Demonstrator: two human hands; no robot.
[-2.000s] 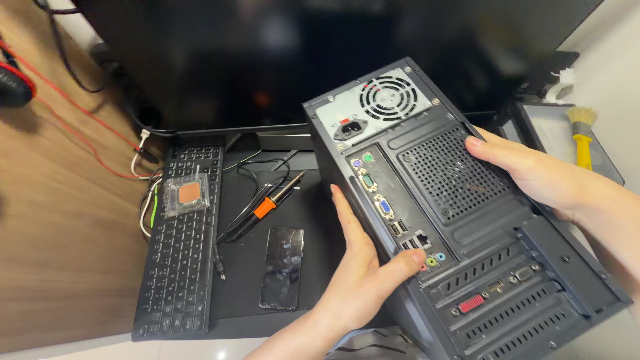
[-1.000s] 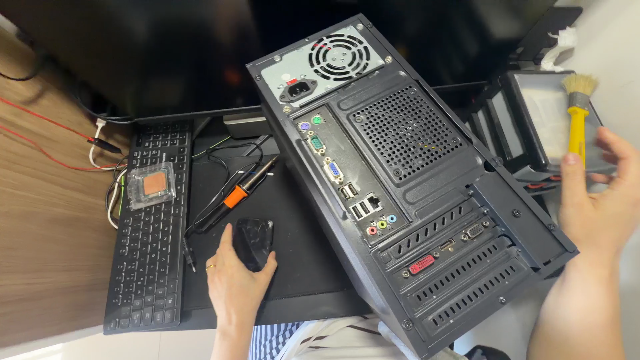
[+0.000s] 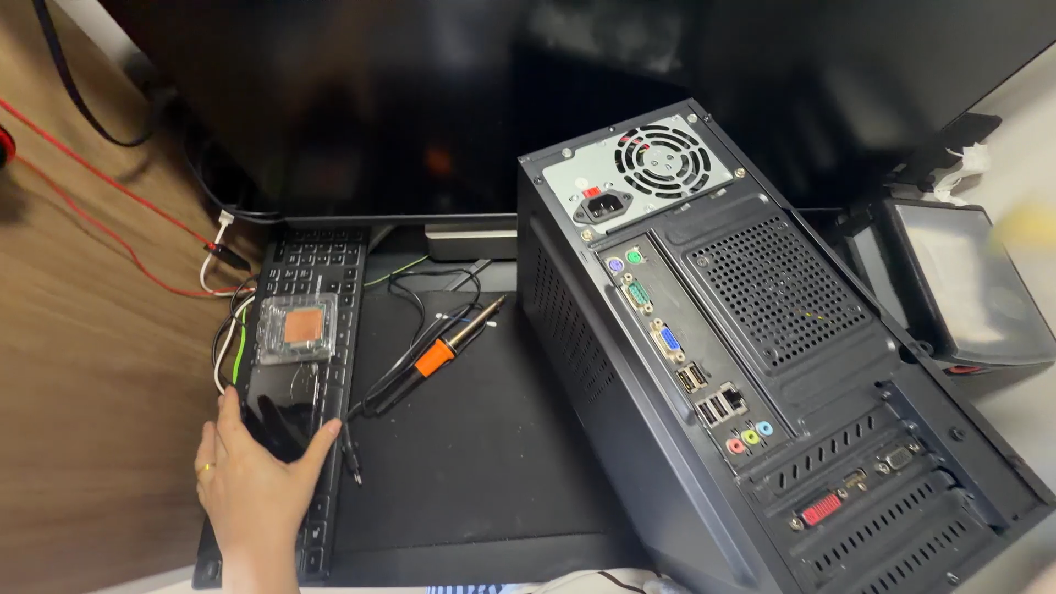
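Observation:
My left hand (image 3: 260, 474), with a ring on one finger, has its fingers and thumb around a dark smartphone (image 3: 285, 404) lying on the black keyboard (image 3: 309, 256). Just above the phone, a clear plastic package with a copper-coloured square (image 3: 304, 326) rests on the keys. A black computer tower (image 3: 775, 396) stands at the right, its rear ports and power supply fan facing up. Between keyboard and tower a soldering iron with an orange collar (image 3: 435, 358) lies on the black desk mat (image 3: 487, 462). My right hand is out of view; a yellow blur (image 3: 1027, 231) shows at the right edge.
A large dark monitor (image 3: 396, 107) spans the back, its foot behind the mat. Red (image 3: 107, 227) and white cables run along the wooden panel (image 3: 91, 371) at the left. A dark-edged container with a translucent lid (image 3: 965, 280) stands right of the tower.
The phone has moved from the mat onto the keyboard with my left hand. My right hand, beside the yellow-handled brush a second ago, has left the view. Both hands were on the tower earlier.

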